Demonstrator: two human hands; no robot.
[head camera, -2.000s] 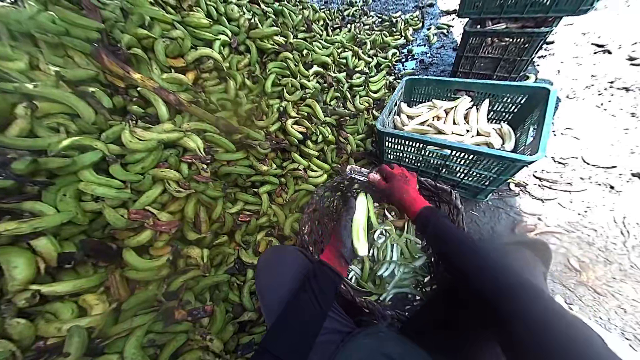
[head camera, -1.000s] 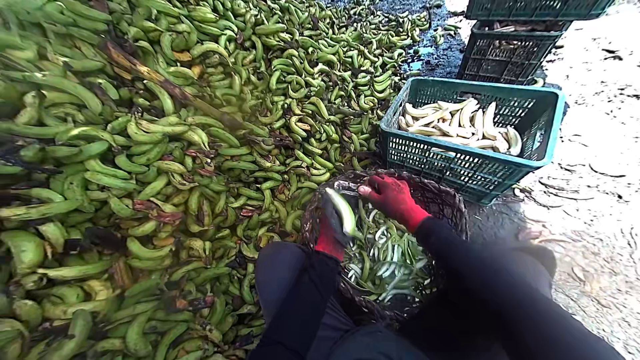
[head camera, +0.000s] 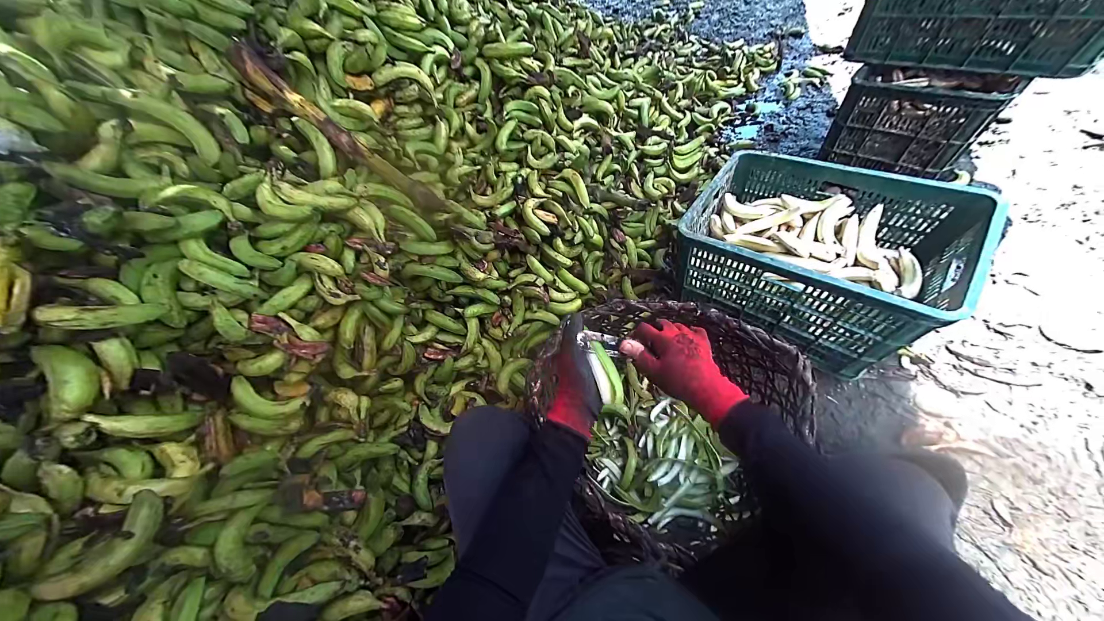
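My left hand (head camera: 576, 379), in a red and dark glove, holds a partly peeled green banana (head camera: 606, 377) upright over a woven basket (head camera: 780, 358). My right hand (head camera: 686, 362), in a red glove with the thumb tip showing, grips a peeler (head camera: 601, 339) whose metal head lies across the banana's upper end. Green and pale peel strips (head camera: 677, 457) lie inside the basket, between my knees. Part of the banana is hidden by my left fingers.
A big heap of green bananas (head camera: 371, 250) covers the ground at the left and ahead. A green plastic crate (head camera: 862, 302) holding peeled bananas (head camera: 811, 228) stands just beyond the basket, at the right. More crates (head camera: 914, 121) are stacked behind it. Scraps litter the pale ground (head camera: 1035, 379).
The banana in my left hand shows green skin on its right side now; a second ago a pale, peeled side showed. The peeler is now across its upper end.
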